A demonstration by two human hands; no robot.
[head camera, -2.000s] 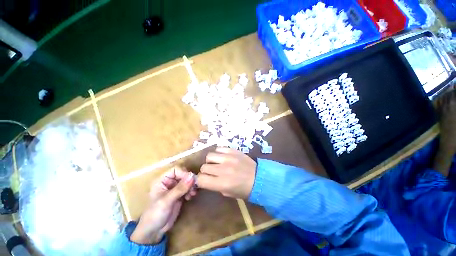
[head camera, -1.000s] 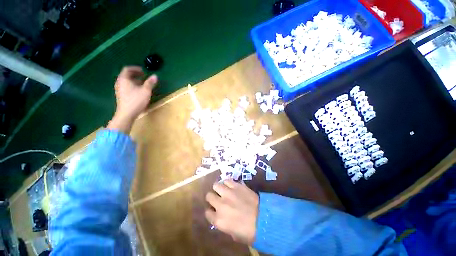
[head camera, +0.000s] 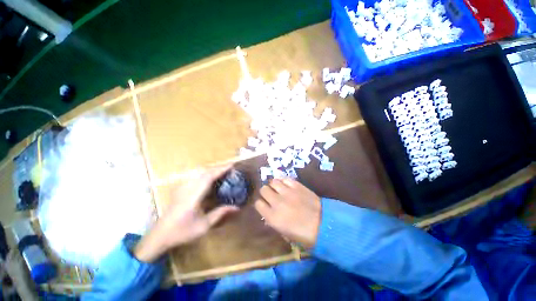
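My left hand (head camera: pixel 187 218) has its thumb and fingers around a dark round fixture (head camera: pixel 233 188) with a greyish top, on or just above the brown bench; the hand is slightly blurred. My right hand (head camera: pixel 291 210) is just right of it, fingers curled, at the lower edge of a loose pile of white plastic parts (head camera: pixel 285 120). A tiny white part (head camera: pixel 263 219) shows at its fingertips; most of it is hidden. Similar white pieces (head camera: pixel 420 132) stand in close rows on the black tray (head camera: pixel 488 176).
A blue bin (head camera: pixel 367 69) heaped with white parts is at the top right, with a red bin (head camera: pixel 499 17) beyond it. A shiny clear bag (head camera: pixel 94 188) lies left. A grey-white cylinder with a blue end (head camera: pixel 36 258) is lower left. The green surface (head camera: pixel 176 29) runs behind the bench.
My left hand reached to the black round object on the green surface and is now back over the bench around a dark round fixture. That spot is out of my hand's reach now. My right hand stayed by the pile.
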